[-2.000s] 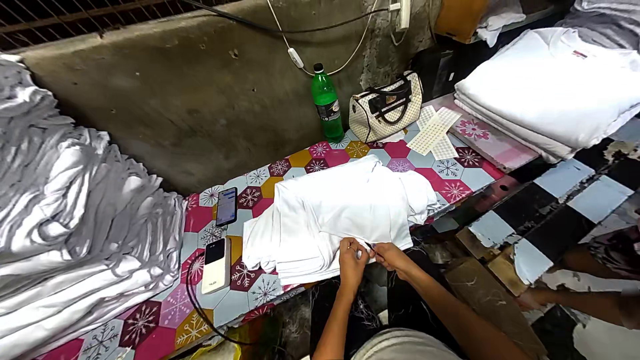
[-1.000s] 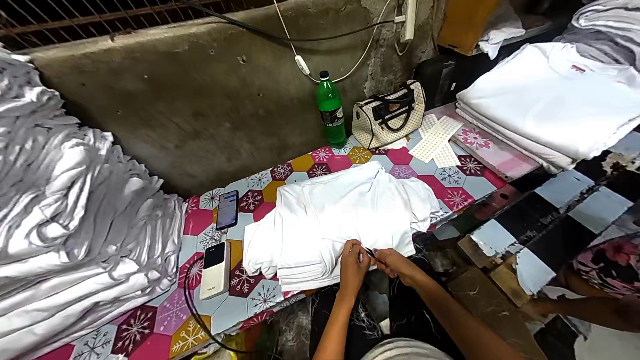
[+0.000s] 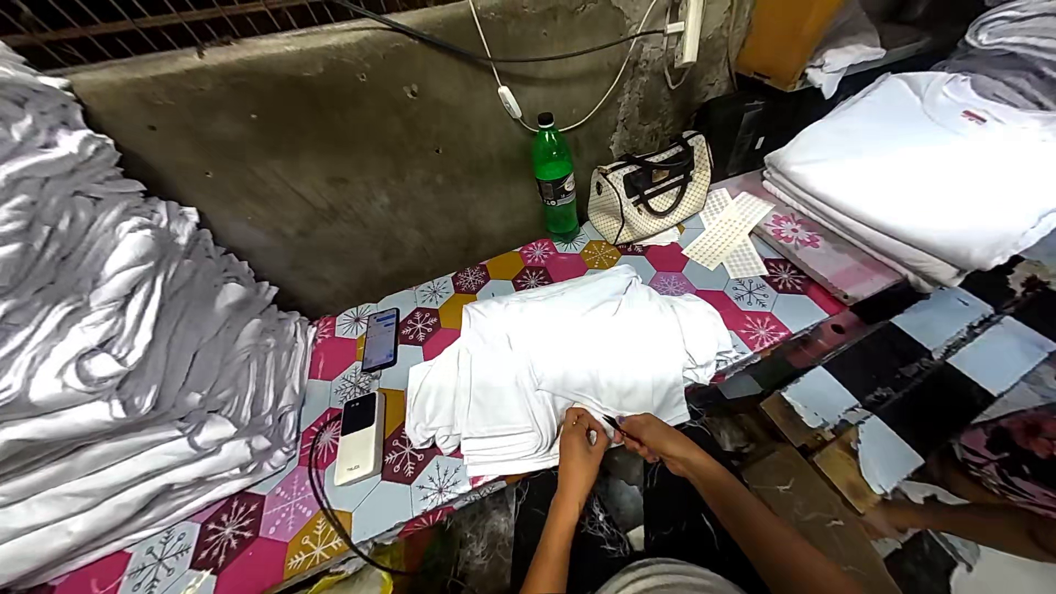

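A pile of white T-shirts (image 3: pixel 569 346) lies on the table with the snowflake-patterned cover, its near edge in front of me. My left hand (image 3: pixel 584 431) pinches the fabric at that near edge between thumb and fingers. Just right of it, my right hand (image 3: pixel 652 437) grips a small dark tool (image 3: pixel 612 422), whose tip meets the cloth beside my left fingers. The tool is too small and partly covered to name. Both forearms come up from the bottom of the view.
A tall heap of white garments (image 3: pixel 148 355) fills the left. Near it lie a phone (image 3: pixel 380 340) and a power bank (image 3: pixel 360 437) with a black cable. Behind are a green bottle (image 3: pixel 554 181), a handbag (image 3: pixel 610 202) and sticker sheets (image 3: pixel 726 235). Folded shirts (image 3: pixel 899 165) and another person's arm (image 3: pixel 949 518) are at right.
Both hands stay at the near edge of the pile, with only small shifts of the fingers. At far right, the other person's patterned clothing and arm have moved.
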